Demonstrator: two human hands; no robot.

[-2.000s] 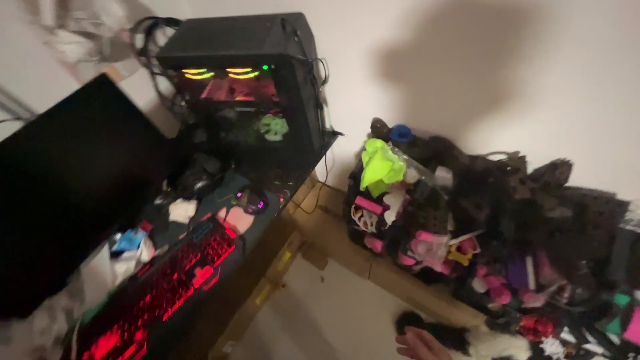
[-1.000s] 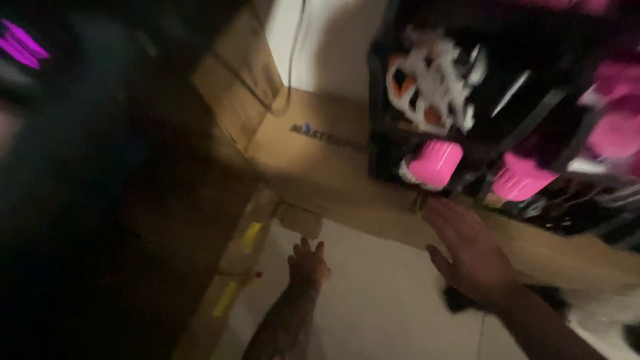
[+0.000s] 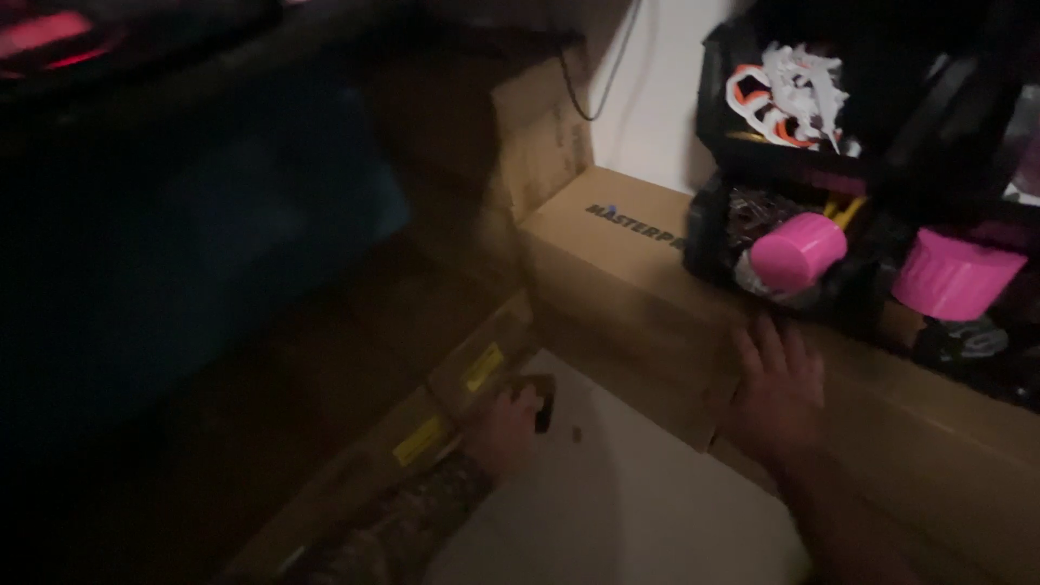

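Low at the centre of the head view, my left hand (image 3: 508, 426) has its fingers closed on a small flat brown piece (image 3: 538, 388), perhaps cardboard, at the corner of the pale floor. The piece's underside looks dark. My right hand (image 3: 776, 390) holds nothing; its fingers are spread against the upper edge of a long cardboard box (image 3: 626, 284), just below the black bins. A tiny brown scrap (image 3: 577, 435) lies on the floor to the right of my left hand.
Black bins (image 3: 707, 146) stand on the boxes at right, holding white and orange parts (image 3: 792, 97) and pink cylindrical pieces (image 3: 800, 253). Cardboard boxes with yellow labels (image 3: 485, 367) line the floor's left side. A thin cable (image 3: 583, 114) hangs by the wall. The left side is very dark.
The view has swung down from the desk and bins to the floor corner. My left hand, open beside the brown piece one second ago, has closed on it. My right hand stays by the box edge.
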